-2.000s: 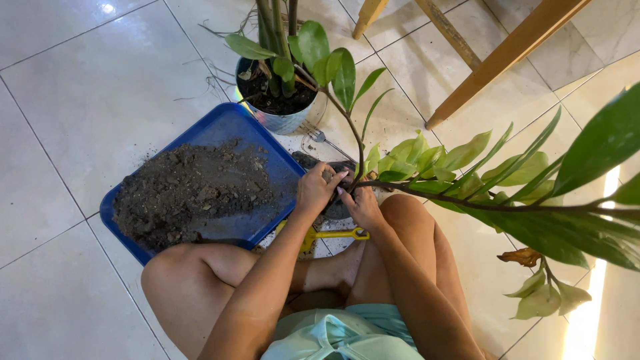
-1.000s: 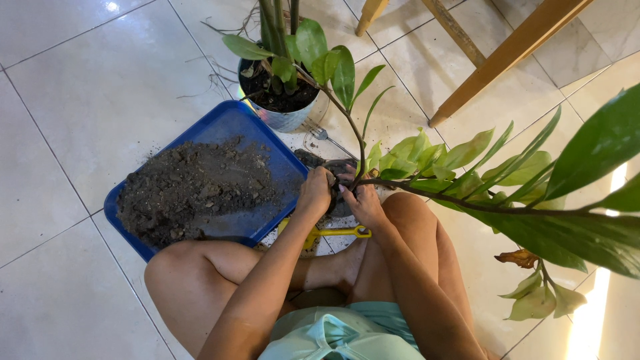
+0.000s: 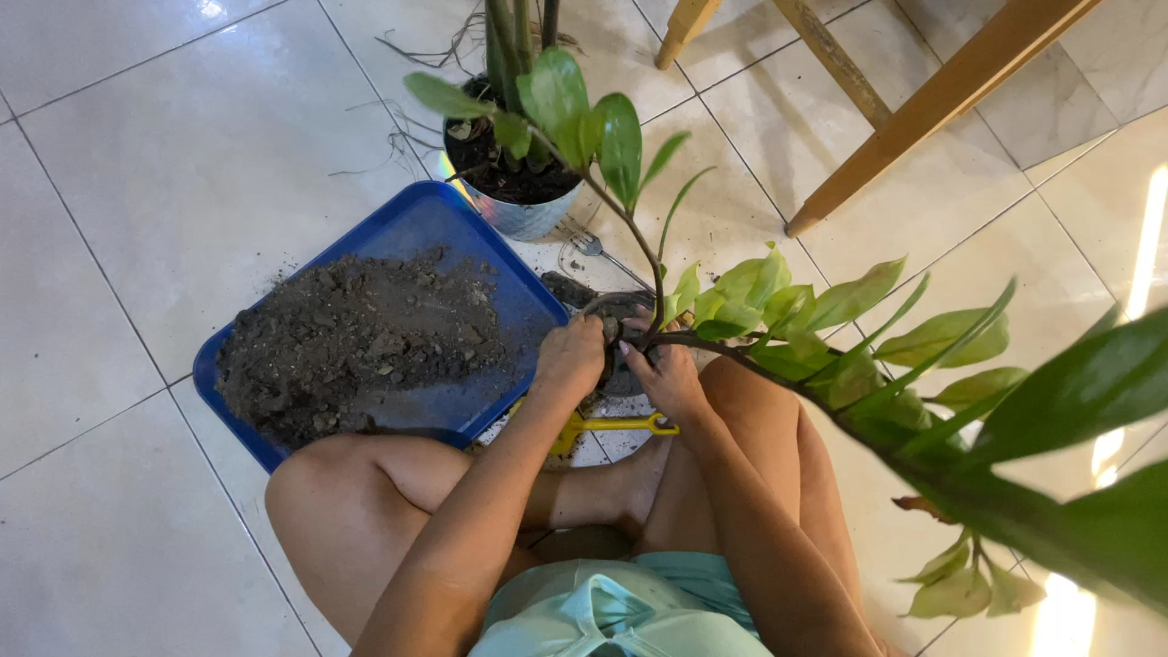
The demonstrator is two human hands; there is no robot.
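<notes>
My left hand (image 3: 572, 358) rests at the left rim of a small pot of dark soil (image 3: 622, 381), its fingers bent down and partly hidden. On the pot's right side is my right hand (image 3: 668, 374), thumb and fingers around the base of the leafy plant stems (image 3: 680, 338). One stem rises upward; a thicker one leans far right with green leaves (image 3: 853, 294). Left of the hands, a blue plastic tray (image 3: 429, 196) holds a heap of dark soil (image 3: 356, 338). A yellow plastic toy tool (image 3: 620, 423) lies just below the pot, partly behind my left forearm.
Beyond the tray stands a patterned pot (image 3: 525, 219) with a thick-stemmed plant. A metal fork (image 3: 593, 246) lies beside it on the tiled floor (image 3: 119, 347). Wooden furniture legs (image 3: 922, 123) stand at the upper right. My folded legs are close below the tray and hands.
My left hand, at the stem base two seconds ago, has shifted slightly left to the pot's rim. My right hand stays by the stems. The tray and patterned pot have not moved.
</notes>
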